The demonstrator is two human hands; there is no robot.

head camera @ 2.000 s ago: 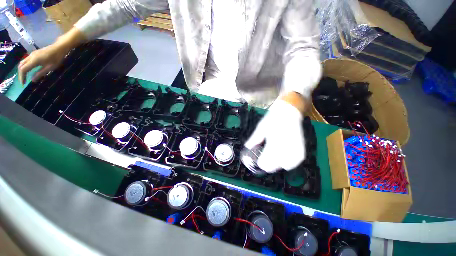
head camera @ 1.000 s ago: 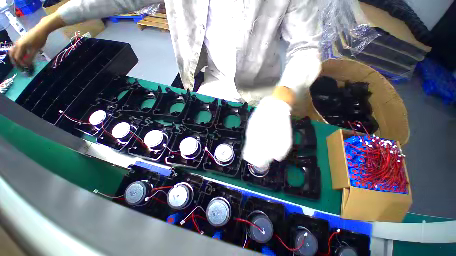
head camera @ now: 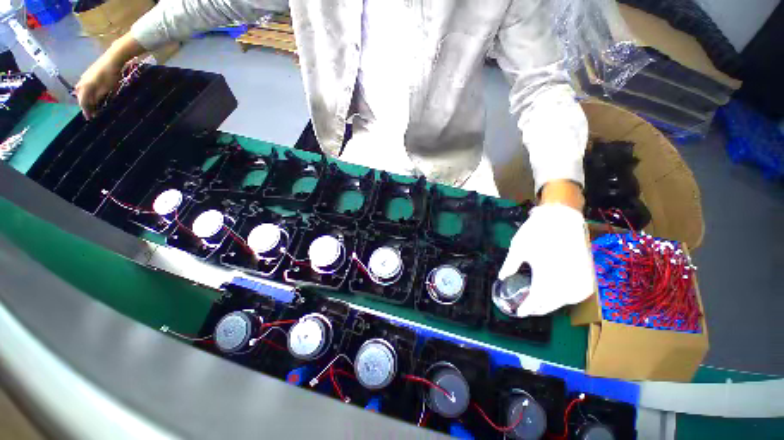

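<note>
My left hand point(head camera: 554, 262), in a white glove, has its fingers around a round silver speaker point(head camera: 512, 290) at the last black housing point(head camera: 524, 325) of the middle row. The glove hides part of the speaker. The other housings of this row hold silver speakers, such as this fitted speaker point(head camera: 446, 284). A row behind has empty housings point(head camera: 351, 198) with green showing through the holes. My bare right hand point(head camera: 99, 86) is at the far left, at the black divided speaker tray point(head camera: 129, 129), beside red and white leads point(head camera: 133, 72). Its fingertips are too small and blurred to read.
A row of speaker assemblies with red leads stands on a blue liner point(head camera: 615, 391) at the bottom. An open carton point(head camera: 640, 351) of blue and red parts stands right. A tan drum point(head camera: 675, 185) with black housings is behind it. A grey rail point(head camera: 172, 378) curves across the lower left.
My left hand has moved right to the last housing, uncovering a seated speaker in the housing it worked at. My right hand has moved from beyond the tray's far end to beside the leads.
</note>
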